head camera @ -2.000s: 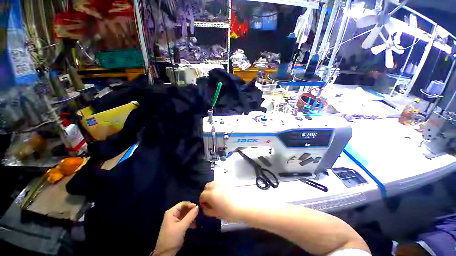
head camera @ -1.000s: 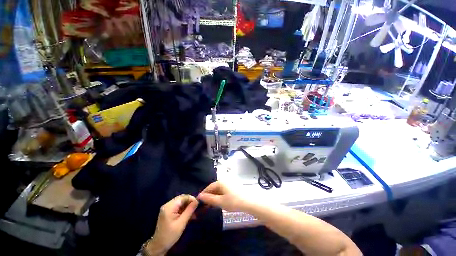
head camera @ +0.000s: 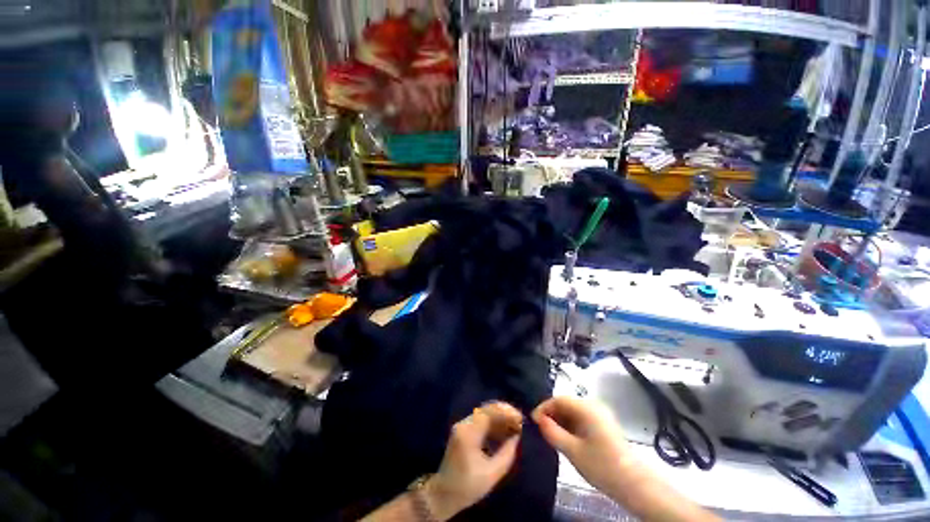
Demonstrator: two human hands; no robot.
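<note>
Black fabric (head camera: 438, 372) lies in a large soft heap left of and behind a white JACK sewing machine (head camera: 653, 331). My left hand (head camera: 479, 457) and my right hand (head camera: 579, 433) are over the fabric, in front of the machine's needle end. Their fingertips are pinched and face each other, nearly touching. What is between them is too small and dark to tell. Black scissors (head camera: 668, 418) lie under the machine arm. A green handle (head camera: 592, 222) stands on the machine's left end.
A slim black tool (head camera: 804, 479) and a dark panel (head camera: 891, 477) lie right of the scissors. At left are a yellow packet (head camera: 400, 248), a red-and-white bottle (head camera: 341, 263), an orange item (head camera: 319, 308) and cardboard (head camera: 291, 352). A reddish basket (head camera: 838, 270) stands behind the machine.
The view has turned left, so the machine and hands appear farther right. More of the dark area at left shows. The fingertips have drawn slightly apart.
</note>
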